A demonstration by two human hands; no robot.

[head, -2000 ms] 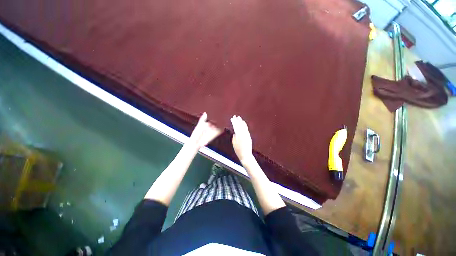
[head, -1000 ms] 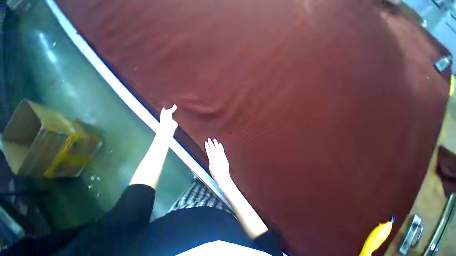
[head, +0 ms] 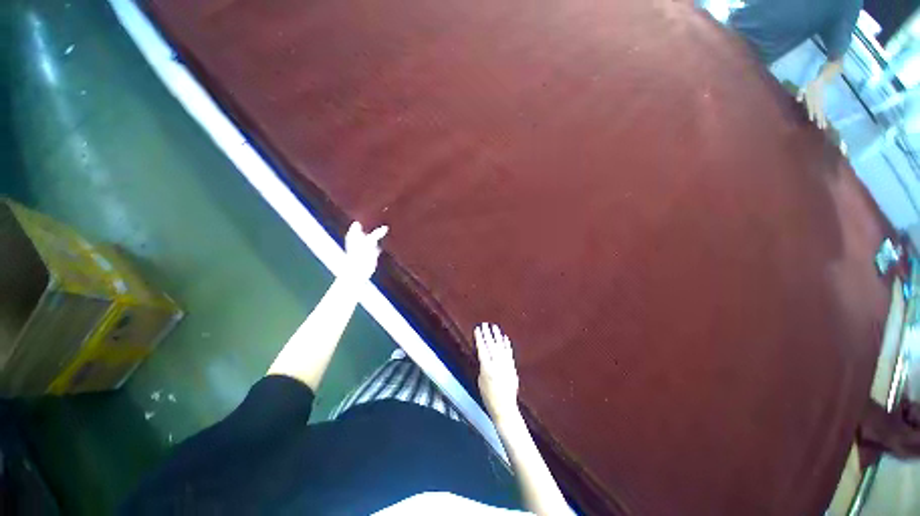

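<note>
Dark red fabric plies (head: 605,242) cover the table, with a darker layered edge (head: 419,292) along the white table edge (head: 272,191). My left hand (head: 363,250) is at the fabric edge, its fingers bent and partly apart at the cloth; whether it pinches the cloth cannot be told. My right hand (head: 496,371) lies flat, palm down, on the fabric near the edge, to the right of and nearer than my left hand. It holds nothing.
An open cardboard box (head: 86,312) with yellow tape stands on the green floor at left. Another person's hand (head: 815,99) is at the table's far side. A small metal block (head: 888,258) lies at the fabric's far right corner. A dark red remnant (head: 893,431) lies at right.
The view has swung left along the table. The yellow-handled tool has left the picture, and another person has appeared at the far side. Both my hands have moved left along the fabric edge.
</note>
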